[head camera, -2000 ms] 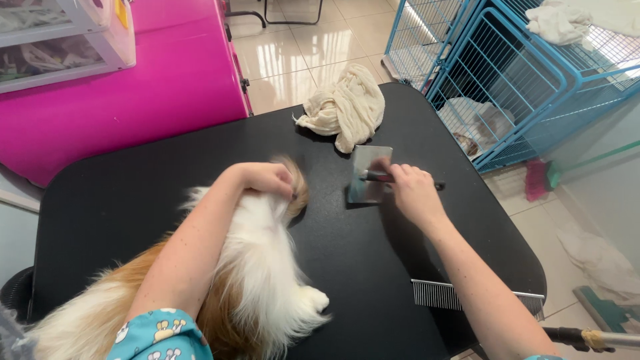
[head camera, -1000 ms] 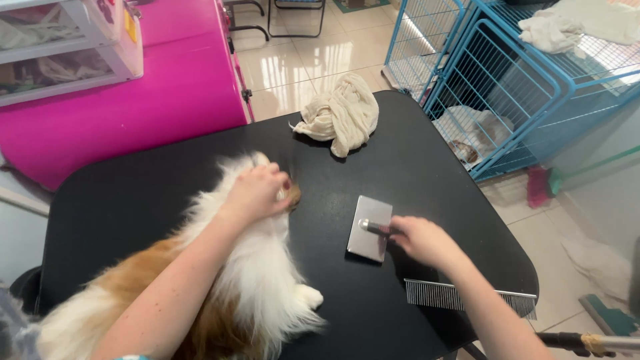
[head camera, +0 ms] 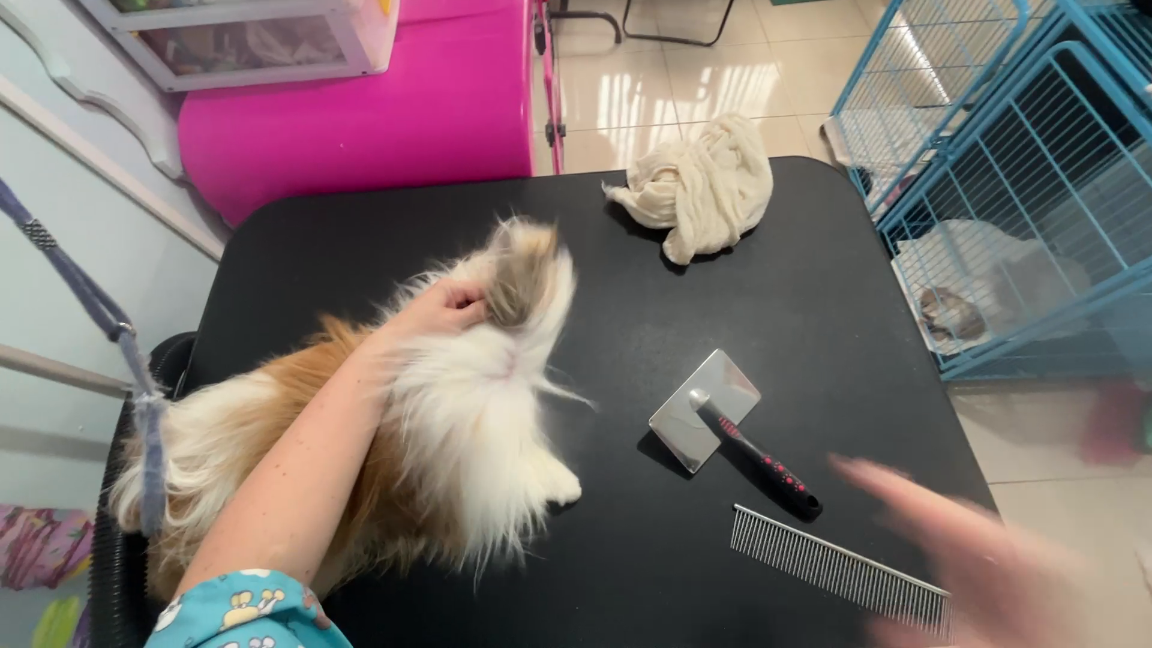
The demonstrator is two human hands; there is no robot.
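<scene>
A long-haired white and tan dog [head camera: 459, 432] lies on the black grooming table [head camera: 630, 567], its head turned up. My left hand [head camera: 454, 306] is closed on the fur at the side of the dog's head. A slicker brush [head camera: 706, 409] with a black handle lies on the table, its metal back facing up. Below it rests a metal comb [head camera: 837, 562]. Blurred by motion, my right hand [head camera: 972, 549] is over the comb's right end, fingers apart, holding nothing that I can see.
A crumpled cream cloth [head camera: 706, 189] lies at the far edge. Blue wire cages [head camera: 1017, 180] stand at the right, one with a small animal inside. Beyond the table are a pink tub-like object [head camera: 387, 117] and plastic drawers [head camera: 261, 45]. A blue strap [head camera: 76, 279] hangs at the left.
The slicker brush, held in my right hand before, now lies free on the table. My right hand has moved away from it toward the lower right. The dog's head is tipped up.
</scene>
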